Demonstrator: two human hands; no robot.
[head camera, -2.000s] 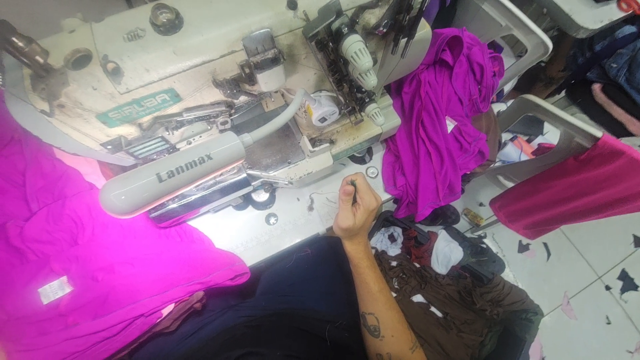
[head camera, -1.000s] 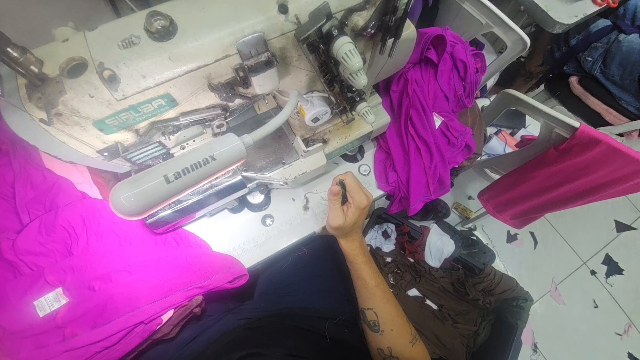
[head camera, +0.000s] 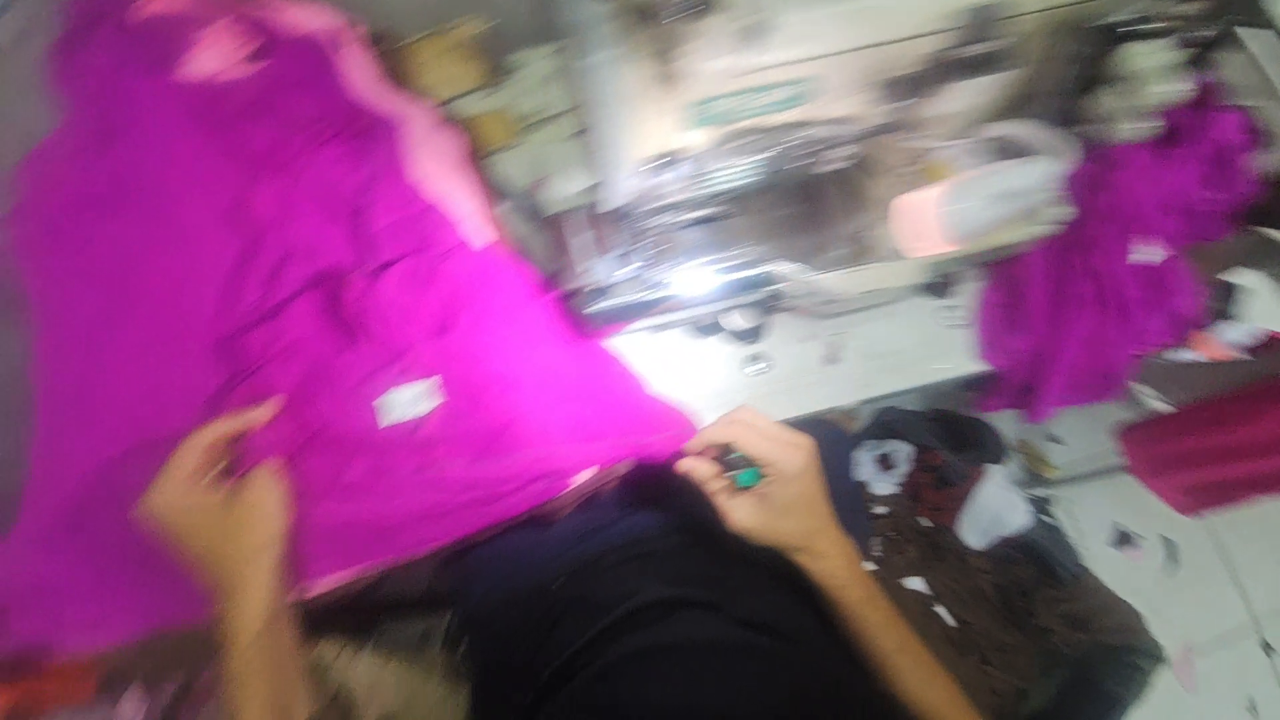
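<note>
Magenta fabric with a small white tag covers the left side and reaches my lap. My left hand is over its lower left part, thumb and fingers apart; nothing shows between them. My right hand is at the fabric's right corner, fingertips pinching or touching its edge; blur hides which. A small green and black object is tucked in its curled fingers. Behind the fabric stands an industrial sewing machine, blurred, with a bright light shining at its working area.
More magenta fabric hangs off the machine table's right end. Below it lies a heap of dark and brown cloth scraps. A dark pink cloth is at the right, above a tiled floor with scraps.
My left hand has come into view over the fabric. My right hand has moved from in front of the machine to the fabric's corner. The view has swung left.
</note>
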